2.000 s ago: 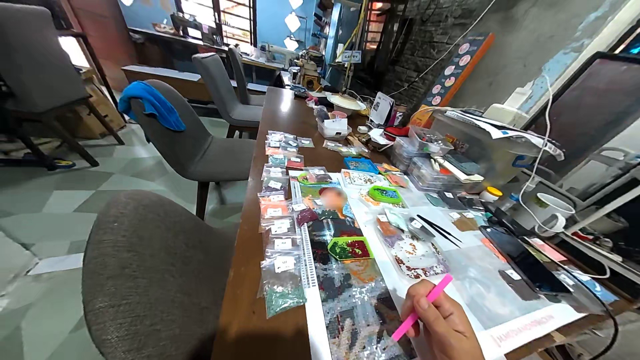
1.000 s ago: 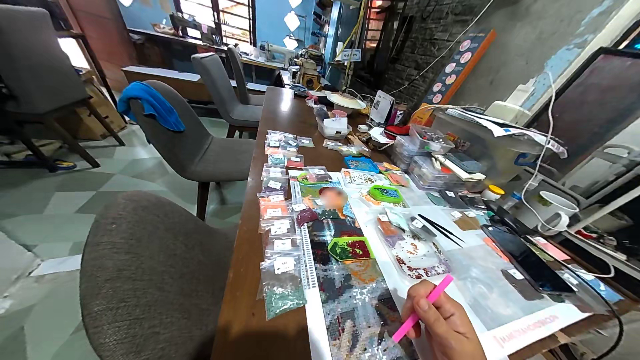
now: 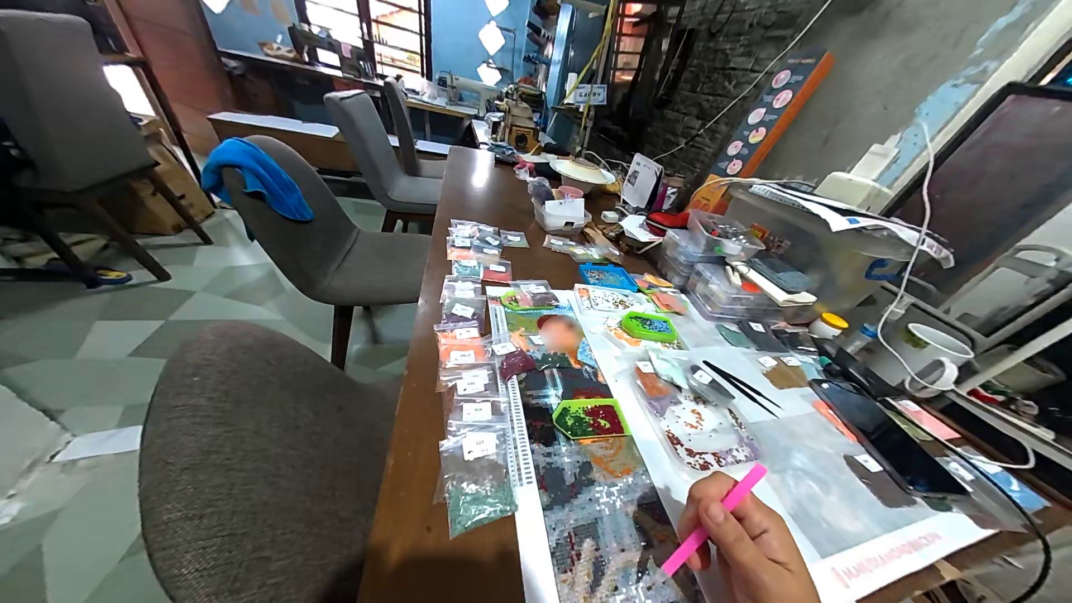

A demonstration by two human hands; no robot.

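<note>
My right hand [image 3: 741, 536] holds a pink diamond painting pen [image 3: 716, 519] between thumb and fingers, its tip down at the lower part of a diamond painting canvas [image 3: 586, 511]. Above the hand, a green tray [image 3: 590, 418] with green and dark red beads rests on the canvas. A clear tray [image 3: 708, 431] of mixed beads lies just beyond my fingers, with black tweezers [image 3: 741, 387] beside it. Labelled bead bags [image 3: 477, 481] line the canvas's left edge. Another green tray [image 3: 649, 327] and a blue tray [image 3: 607, 276] are farther back. My left hand is out of view.
A black smartphone [image 3: 888, 435] and a white mug [image 3: 925, 356] are at the right. Stacked plastic boxes [image 3: 729, 289] and a yellow-lidded jar [image 3: 827, 325] stand behind the papers. Grey chairs [image 3: 268, 469] stand along the left side of the brown table [image 3: 419, 502].
</note>
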